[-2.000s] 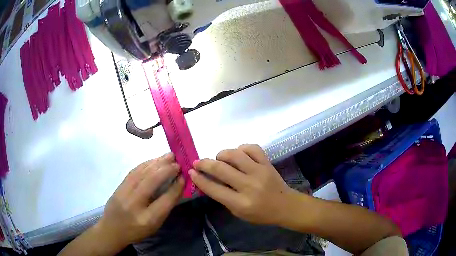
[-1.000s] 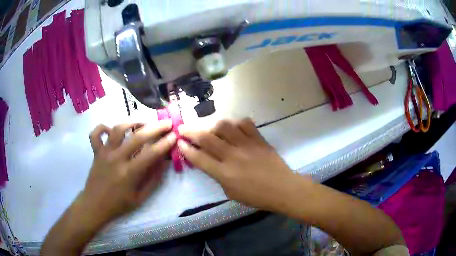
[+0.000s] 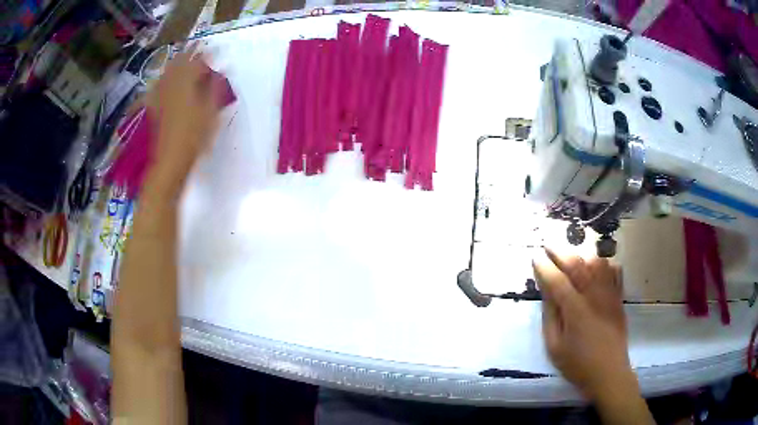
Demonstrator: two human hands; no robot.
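My left hand (image 3: 184,104) is blurred at the upper left, on or over magenta fabric (image 3: 131,162); magenta shows on both sides of it, and whether it grips any is unclear. My right hand (image 3: 583,311) lies on the needle plate, fingertips just in front of the presser foot; no strip shows in it, but its underside is hidden. A fanned pile of magenta zippers (image 3: 361,104) lies left of the white sewing machine (image 3: 582,124). A few more magenta strips (image 3: 702,270) lie under the machine arm.
The white table (image 3: 274,266) has a pale banded front edge. Orange-handled tools or rings (image 3: 56,239) and printed tape (image 3: 98,261) are at the left edge. More magenta fabric (image 3: 673,33) lies behind the machine.
The view has turned left. My left hand has left the zipper at the needle and moved to the far left. My right hand stays near the needle; the zipper between the hands no longer shows.
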